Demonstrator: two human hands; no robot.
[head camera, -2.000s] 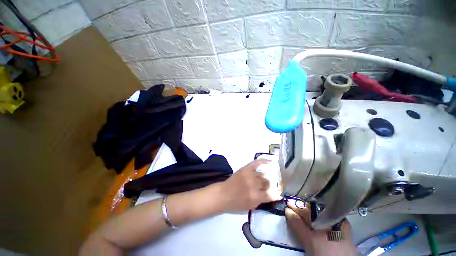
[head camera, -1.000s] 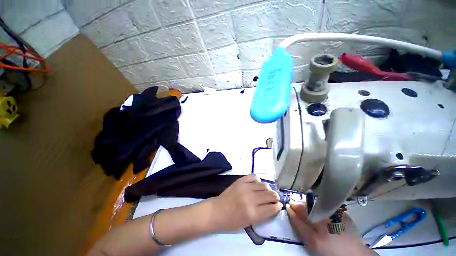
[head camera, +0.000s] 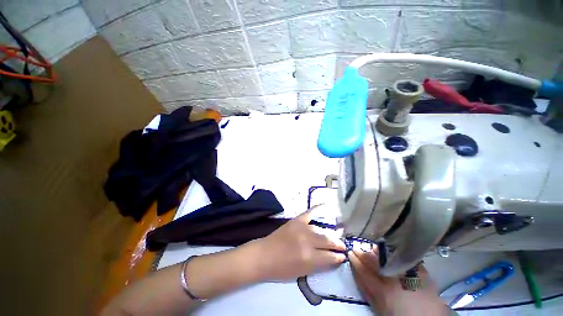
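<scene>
My left hand (head camera: 295, 248), with a bracelet on the wrist, lies on the sewing machine bed with its fingertips beside the presser foot and needle. My right hand (head camera: 395, 290) is partly hidden by the machine head, its fingertips meeting those of my left hand under the head. A small piece of dark fabric (head camera: 349, 245) shows between the fingertips of both hands, mostly hidden. The off-white sewing machine (head camera: 432, 185) stands at the right. A long dark piece (head camera: 222, 223) lies flat left of my left hand, its end behind the hand.
A crumpled dark heap (head camera: 162, 162) lies at left by the cardboard (head camera: 68, 179). Thread snips with blue handles (head camera: 491, 275) and a green stick (head camera: 529, 279) lie at right. A blue lamp (head camera: 343, 114) hangs over the machine. A red-handled tool (head camera: 454, 95) lies behind it.
My left fingers have come down from the plate's far side to the presser foot, close to my right fingertips. The dark piece at the foot now shows less. The camera view has shifted slightly.
</scene>
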